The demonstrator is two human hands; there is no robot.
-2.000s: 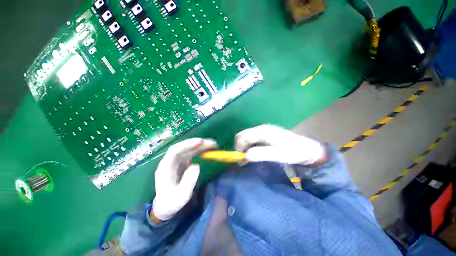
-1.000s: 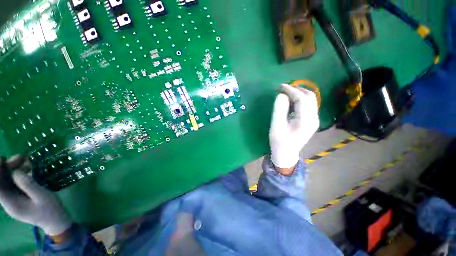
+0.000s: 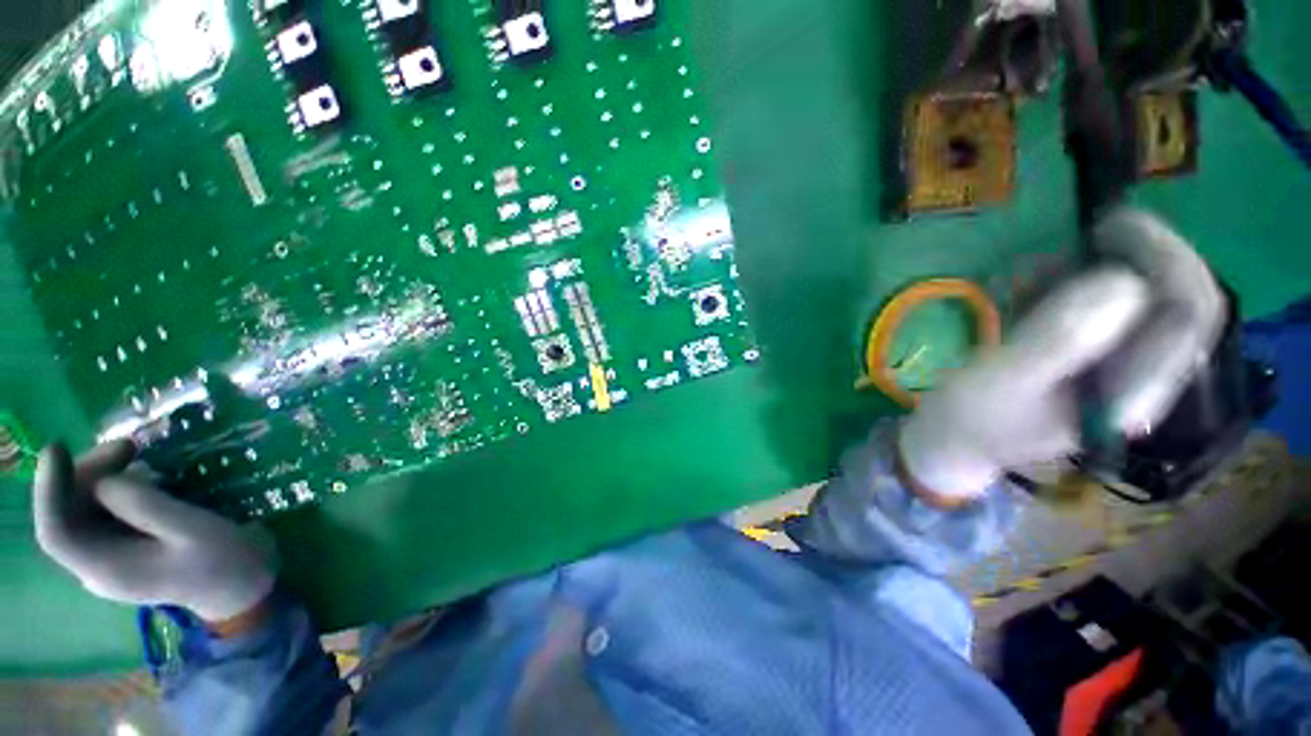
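Note:
A large green circuit board (image 3: 374, 273) lies solder side up on the green mat. A narrow yellow tape strip (image 3: 600, 387) sits at its near edge. My left hand (image 3: 151, 532), white-gloved, is at the board's near left corner, fingers bent, beside a partly visible green-rimmed solder spool (image 3: 15, 443); whether it pinches anything is unclear. My right hand (image 3: 1071, 367), gloved and blurred, is over the black cup-like holder (image 3: 1193, 453); its grip cannot be made out. A yellow-amber tape ring (image 3: 873, 334) lies on the mat left of my right hand.
Two stands with square yellow-brown sponges (image 3: 935, 170) (image 3: 1188, 137) stand at the upper right. A dark arm or cable runs down between them. Black-and-yellow floor tape and a dark box with a red part (image 3: 1100, 690) show beyond the mat at the lower right.
My right hand has left the tape ring and moved right to the black holder. Two seconds ago both hands were at a yellow item near my body; my left hand has since moved to the board's left corner.

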